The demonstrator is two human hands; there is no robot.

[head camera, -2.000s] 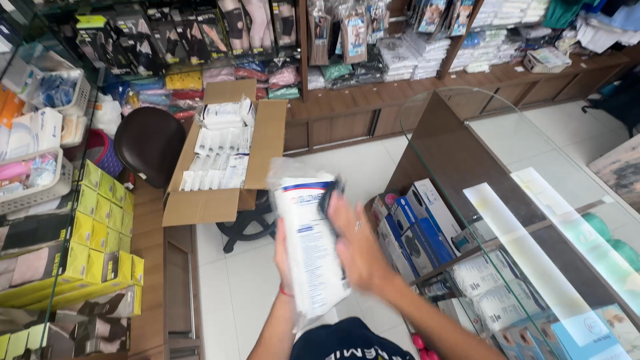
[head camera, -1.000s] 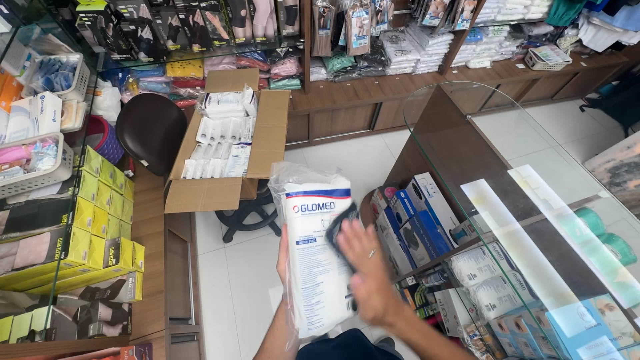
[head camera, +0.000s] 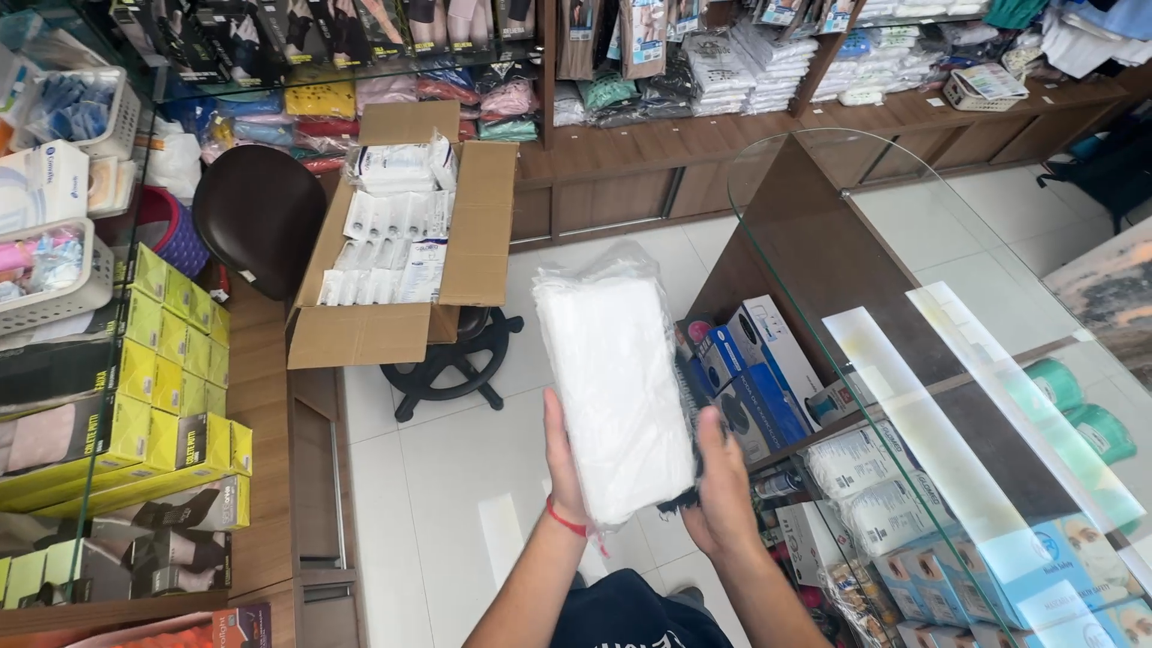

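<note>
A white package in clear plastic wrap [head camera: 616, 387] is held up in front of me, its plain side toward the camera. My left hand [head camera: 565, 463] grips its lower left edge, a red cord around the wrist. At the lower right edge, my right hand [head camera: 720, 486] holds it with a dark item [head camera: 689, 423], partly hidden behind the package; I cannot tell what the item is. Up and to the left of my hands, an open cardboard box [head camera: 481, 216] holds several wrapped syringes [head camera: 396, 216] and white packages.
The box rests on a wheeled chair base [head camera: 454, 369], near a dark brown seat [head camera: 259, 220]. At right stands a glass-topped counter [head camera: 810, 333] with boxed goods below. Yellow boxes [head camera: 171, 360] fill the left shelving; a wooden ledge [head camera: 630, 144] with bagged goods runs behind.
The package has been turned over: its printed face showed before, its plain white side shows now. My right hand has moved from across the package's front to its right edge.
</note>
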